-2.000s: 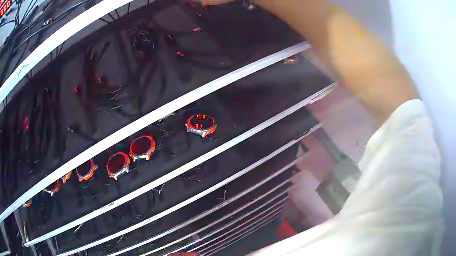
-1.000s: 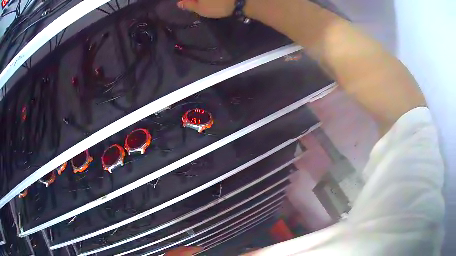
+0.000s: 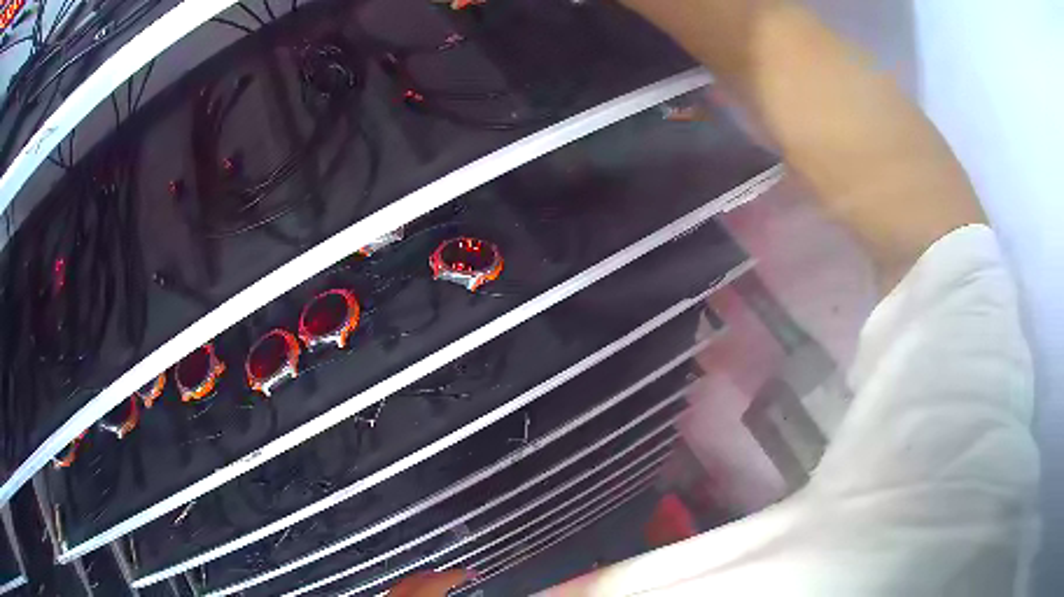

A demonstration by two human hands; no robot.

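Observation:
Several round watch heads lie on a dark rack shelf [image 3: 385,338], among them a lit one with red digits [image 3: 466,262] and others to its left [image 3: 329,316] [image 3: 273,358] [image 3: 198,371]. Their rims look orange and silver. My right arm reaches up from the right across the rack. Only a bit of my right hand [image 3: 463,2] shows at the top edge, over the shelf with cables. My left hand [image 3: 432,583] is cut off by the bottom edge; only a small part shows. What either hand holds is hidden.
Black charging cables [image 3: 251,187] with small red lights lie on the upper shelf. White shelf edges [image 3: 420,219] stack closely down to the lower right. A red-orange shape [image 3: 669,520] stands low beside the rack. A white sleeve [image 3: 933,432] covers the right side.
My right hand and its bead bracelet showed at the top a second ago; now the hand has moved up, almost out of view. The view shifted slightly. The watches stay in the same arrangement.

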